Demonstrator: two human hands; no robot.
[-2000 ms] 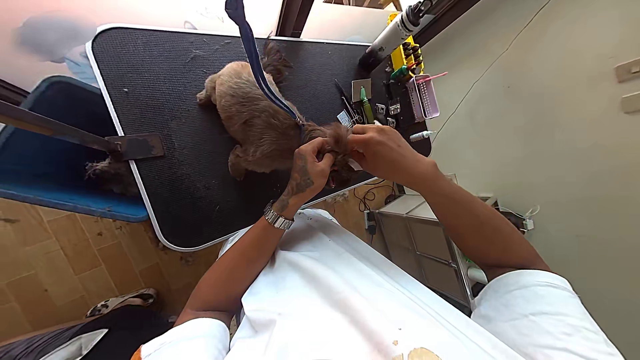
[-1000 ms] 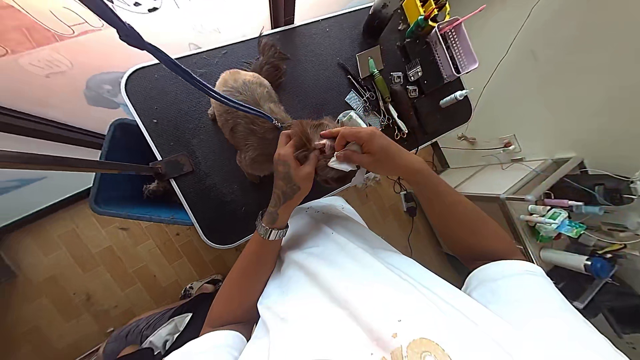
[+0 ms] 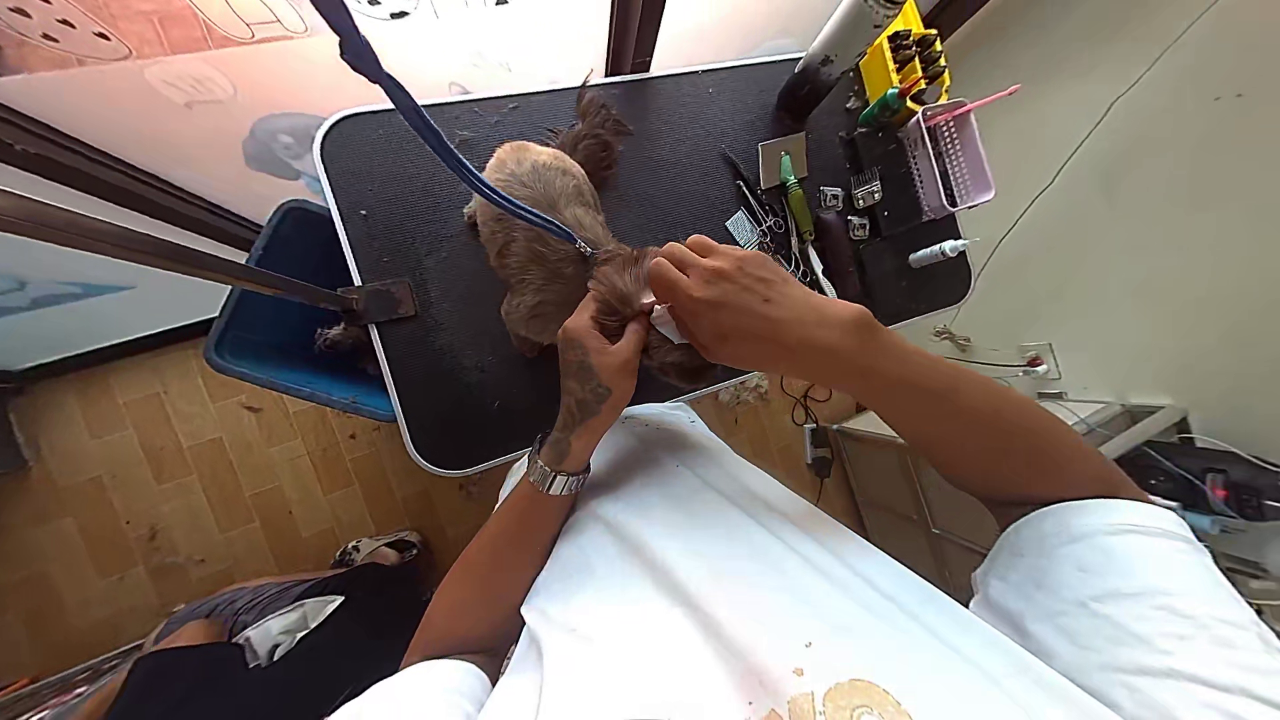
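Observation:
A brown dog point(image 3: 550, 235) stands on the black grooming table point(image 3: 450, 400), with a blue grooming loop point(image 3: 440, 140) around its neck. My left hand point(image 3: 600, 365) grips the fur or ear at the side of its head, thumb and fingers closed. My right hand point(image 3: 730, 300) is at the same spot, holding a white wipe or cotton point(image 3: 667, 324) against the ear area. The fingertips of my right hand and part of the dog's head are hidden.
Right of the dog lie a green-handled slicker brush point(image 3: 796, 200), scissors, clipper blades point(image 3: 866, 188) and a white bottle point(image 3: 938, 253). A lilac basket point(image 3: 960, 175) and yellow holder point(image 3: 890, 60) stand behind. A blue bin point(image 3: 290, 350) is at left. A person point(image 3: 280, 640) is at lower left.
The white wipe in my right hand stays at the dog's head, where the right hand now covers more of the ear area than a second ago. The view has shifted.

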